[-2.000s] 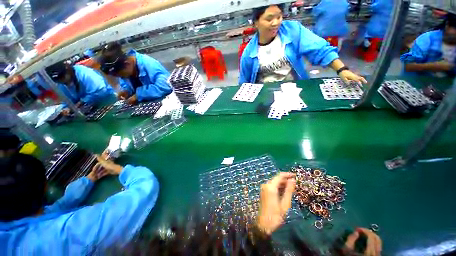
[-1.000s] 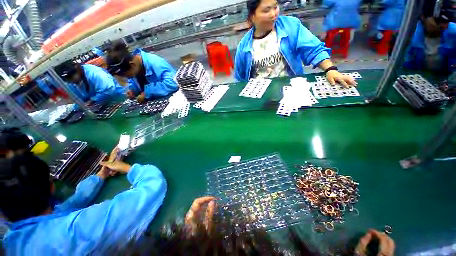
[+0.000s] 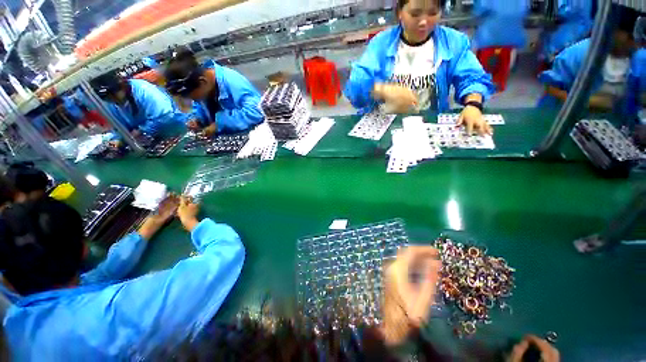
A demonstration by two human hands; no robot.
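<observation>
A clear blister tray (image 3: pixel 347 258) with many small pockets lies on the green bench in front of me. Small glittering parts show in its lower pockets. A loose pile of copper-toned and dark ring parts (image 3: pixel 476 279) lies just right of it. My left hand (image 3: pixel 411 293) is raised over the tray's right side, beside the pile. It is blurred, its fingers curled, and I cannot tell if they hold a part. My right hand (image 3: pixel 535 350) is at the bottom edge, partly cut off, with curled fingers. What it may hold is hidden.
A single ring (image 3: pixel 551 336) lies above my right hand. A white scrap (image 3: pixel 338 224) lies above the tray. A neighbour's blue sleeve (image 3: pixel 205 272) reaches in at left. White perforated sheets (image 3: pixel 411 145) lie across the bench; a metal post (image 3: pixel 577 92) stands at right.
My left hand has moved right from the tray's lower left corner to beside the pile. The person opposite has raised one arm. The neighbour's white packet looks larger.
</observation>
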